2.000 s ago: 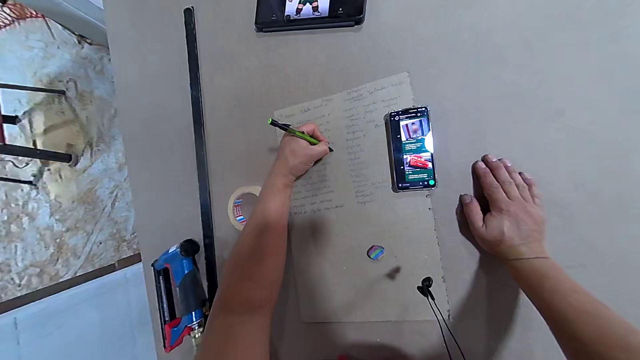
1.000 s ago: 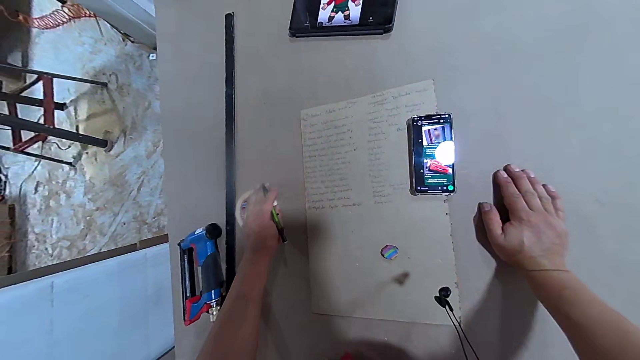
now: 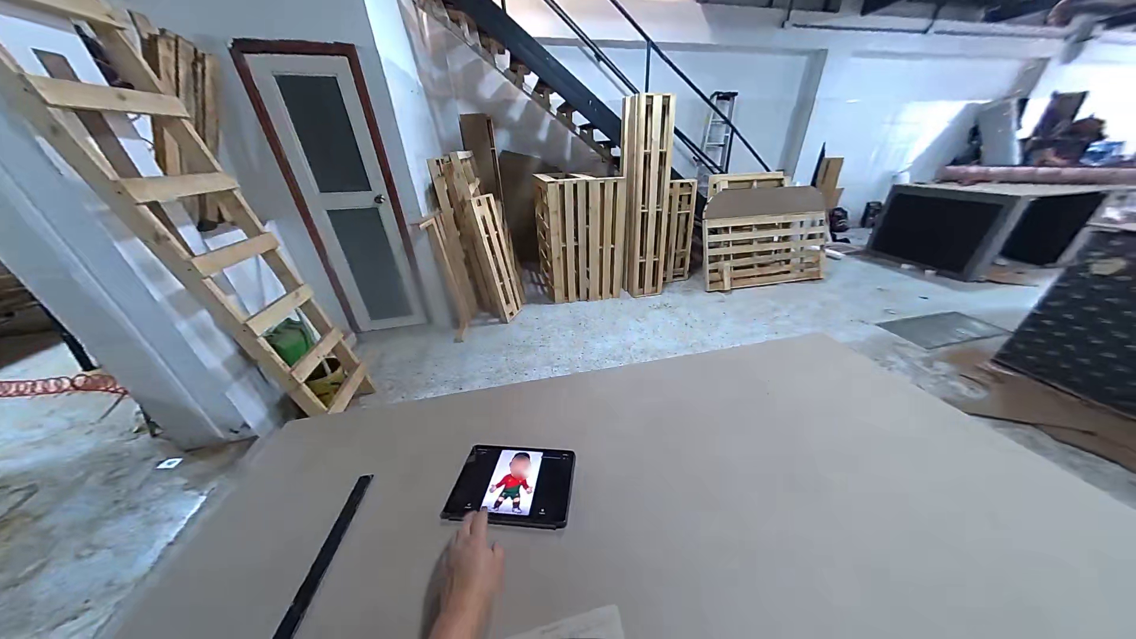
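Observation:
My left hand [image 3: 475, 564] reaches up from the bottom of the head view, a finger extended at the lower edge of a black tablet [image 3: 555, 488]. No pen is visible in this hand. The lit tablet screen shows a cartoon figure in a red shirt and green shorts. To the left, a long black strip [image 3: 324, 559] lies slanting on the large brown board surface [image 3: 728, 479]. Just a corner of the paper sheet [image 3: 581, 625] shows at the bottom edge. My right hand is out of view.
Beyond the board's far edge stand several wooden slatted frames [image 3: 586, 235]. A wooden ladder [image 3: 209, 186] leans at the left, near a grey door [image 3: 333, 186]. Stairs [image 3: 541, 62] rise behind. Black-faced boxes [image 3: 936, 231] and a dark patterned panel [image 3: 1083, 319] are at the right.
The view has tilted up strongly. My left hand, which held a green pen at the sheet two seconds ago, is now at the tablet. My right hand has left the view.

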